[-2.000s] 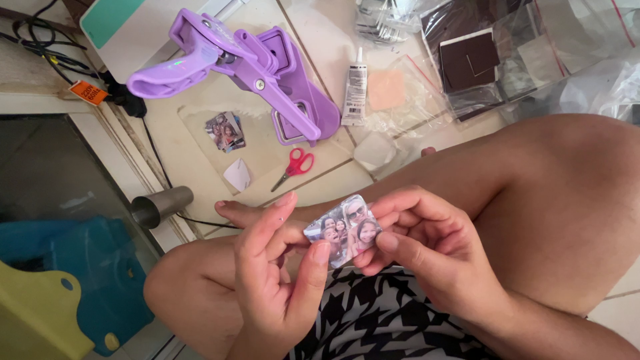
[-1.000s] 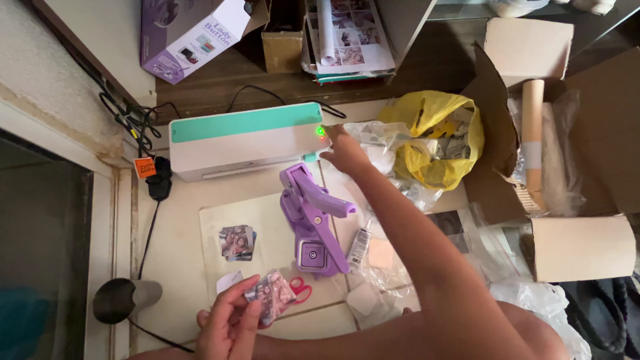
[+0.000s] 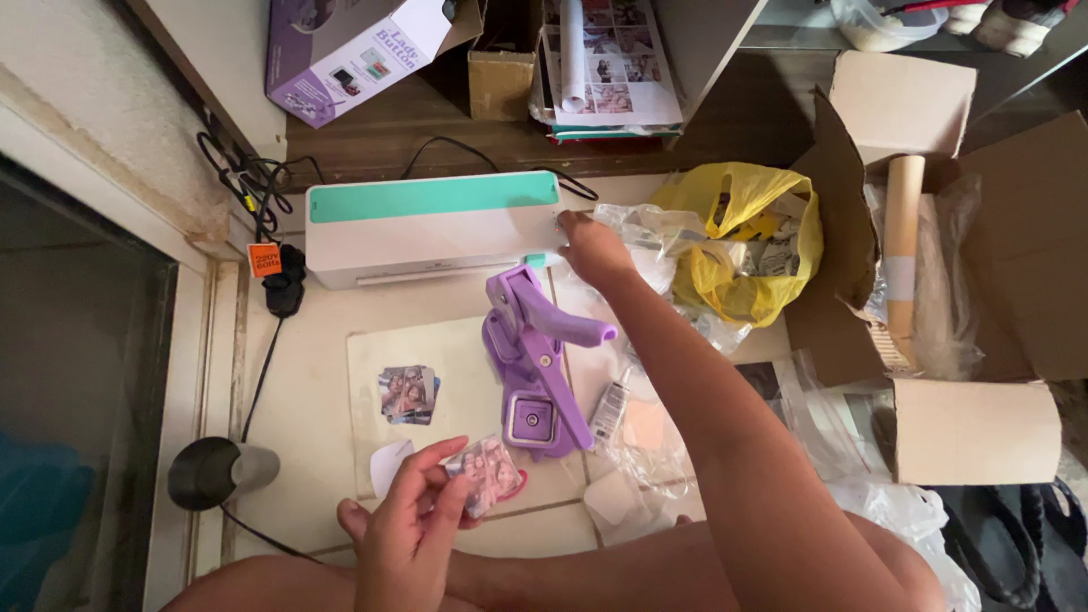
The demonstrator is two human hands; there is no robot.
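Note:
My left hand [image 3: 425,501] holds small square photo pieces [image 3: 489,476], seemingly with a clear film, between thumb and fingers. My right hand [image 3: 592,246] reaches to the right end of a white and mint-green desktop machine [image 3: 425,231]; its fingertips touch or nearly touch that end and are partly hidden. Between the hands stands a purple button press [image 3: 544,365] with its handle raised over a square die. A stack of cut photos [image 3: 408,393] lies left of it on a pale sheet [image 3: 463,353]. Red-handled scissors [image 3: 520,484] are mostly hidden behind the held pieces.
A glue tube [image 3: 609,412] and clear plastic packaging lie right of the press. Beyond are a yellow plastic bag [image 3: 803,255] and an open cardboard box [image 3: 850,280]. A dark cup [image 3: 225,472] lies at left near a cable. A purple box [image 3: 357,55] and printed photo sheets [image 3: 650,64] sit on the shelf.
Two seconds ago both hands held the photo pieces together; my right hand has since let go and moved to the machine's end. A green light there shows one second ago and not now. The view has shifted.

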